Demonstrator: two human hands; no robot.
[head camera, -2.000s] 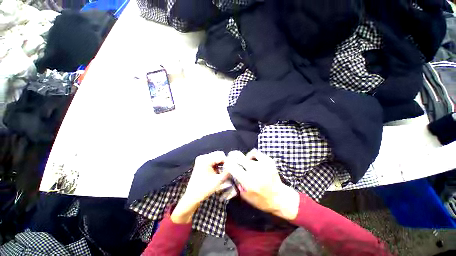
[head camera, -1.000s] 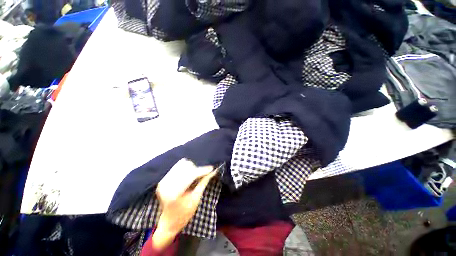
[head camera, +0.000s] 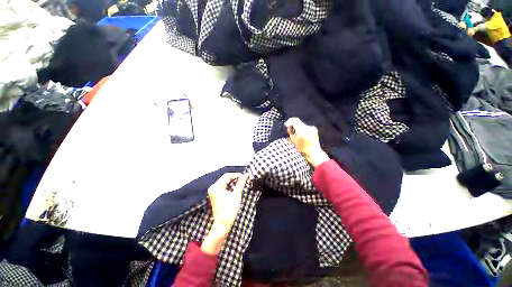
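A dark navy garment (head camera: 283, 235) with navy-and-white checked lining (head camera: 279, 162) lies over the table's front edge and hangs below it. My left hand (head camera: 226, 197) pinches the garment's edge where navy meets check, left of the middle. My right hand (head camera: 304, 137) is farther out, at the top of the raised checked lining, with its fingers closed on the cloth. The lining stretches between both hands. Whether the right hand also holds a small tool cannot be seen.
A smartphone (head camera: 181, 121) lies on the white table (head camera: 120, 146). A navy and checked garment pile (head camera: 337, 56) covers the far side. Grey garments (head camera: 487, 140) with a small black object (head camera: 479, 180) are at right. Thread scraps (head camera: 56, 207) lie at left. Blue bins (head camera: 449, 260) stand below. A person in yellow (head camera: 496, 26) is at far right.
My right hand, out of view one second ago, is back and has lifted the checked lining away from me. My left hand still pinches the edge. The camera view has shifted.
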